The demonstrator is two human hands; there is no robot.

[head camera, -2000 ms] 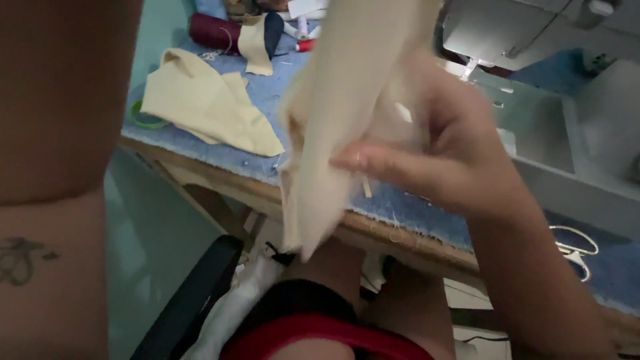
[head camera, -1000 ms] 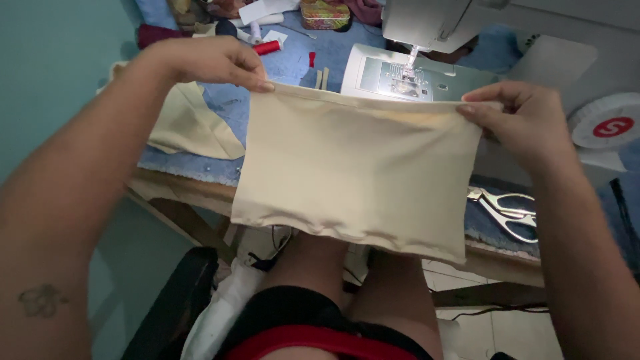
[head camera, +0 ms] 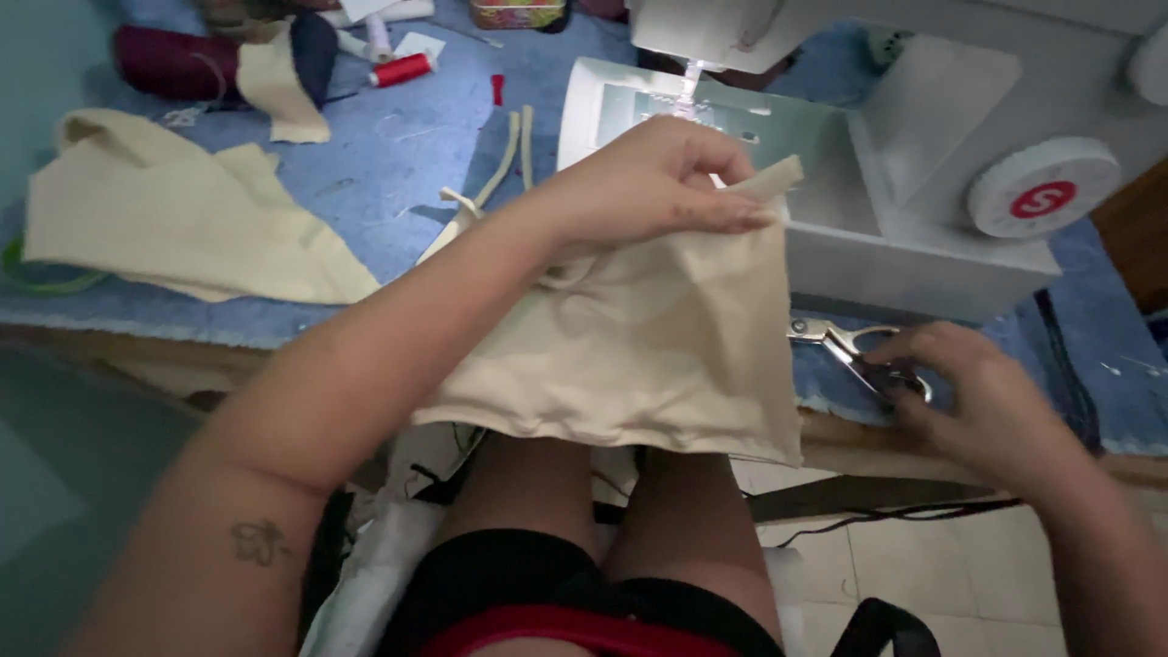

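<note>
My left hand (head camera: pixel 675 182) pinches the top corner of a cream fabric piece (head camera: pixel 639 347), which hangs over the table's front edge and above my thighs. A short end of a cream strip sticks out past my fingertips. On the right, my right hand (head camera: pixel 958 392) is at the handles of metal fabric scissors (head camera: pixel 835 342) lying on the blue cloth; its fingers touch the finger loops, but how firmly they hold is unclear. Behind my left hand stands a white sewing machine (head camera: pixel 949 255), its needle area lit.
More cream fabric (head camera: pixel 182 219) lies at the left of the blue table cover (head camera: pixel 383 182). Behind it are a dark red roll (head camera: pixel 169 64), a red thread spool (head camera: pixel 404 69) and a patterned tin (head camera: pixel 518 13). Two narrow cream strips (head camera: pixel 511 151) lie beside the machine.
A second ago both hands held the fabric stretched by its top corners. My right hand has let go and moved down to the scissors; my left hand has moved right with the fabric.
</note>
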